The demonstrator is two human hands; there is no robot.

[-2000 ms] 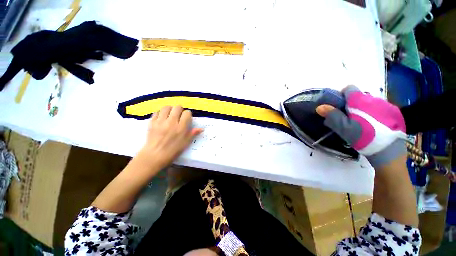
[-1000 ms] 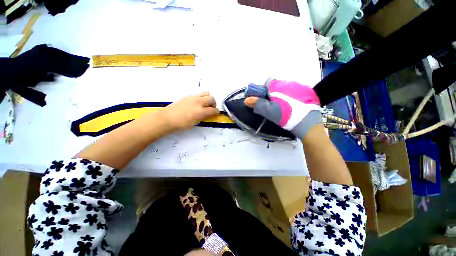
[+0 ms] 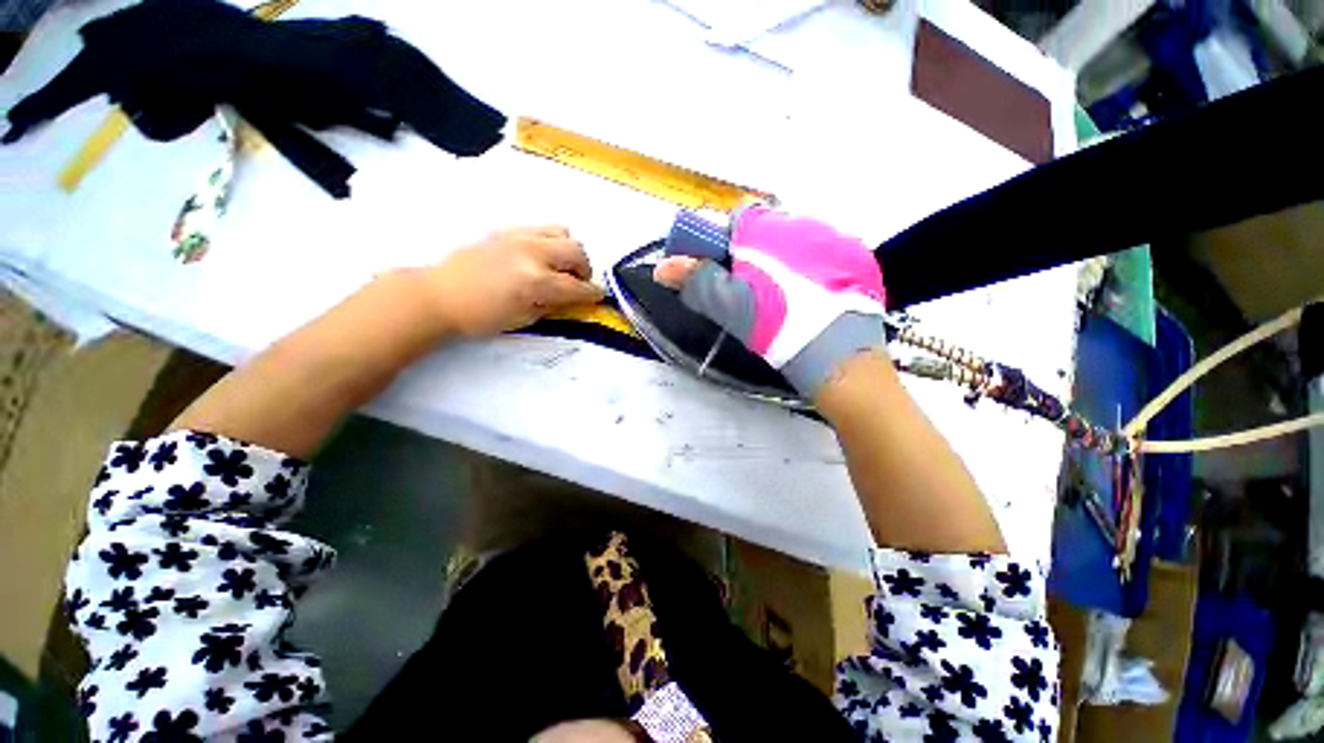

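Note:
A dark steam iron (image 3: 683, 322) with a pale rim lies on the white table, its tip pointing left. My right hand (image 3: 791, 290), in a pink, white and grey glove, is closed round its handle. My bare left hand (image 3: 530, 280) is at the iron's tip, fingers bent down on the black fabric strip (image 3: 581, 334). A short part of the yellow template (image 3: 603, 315) shows on the strip between hand and iron. The rest of strip and template is hidden by my hands and the iron. Whether the left fingertips pinch or press the strip cannot be told.
Black cut pieces (image 3: 262, 66) lie heaped at the far left, beside a patterned tie (image 3: 203, 196). A straight yellow template (image 3: 624, 163) lies beyond the iron. A brown-red pad (image 3: 982, 90) is at the far right. The iron's wrapped hose (image 3: 1002, 385) leads right, below a black padded arm (image 3: 1118, 189).
The view has shifted and turned. The iron has moved leftward along the strip with my right hand on it. My left hand has moved from the template's middle to the iron's tip.

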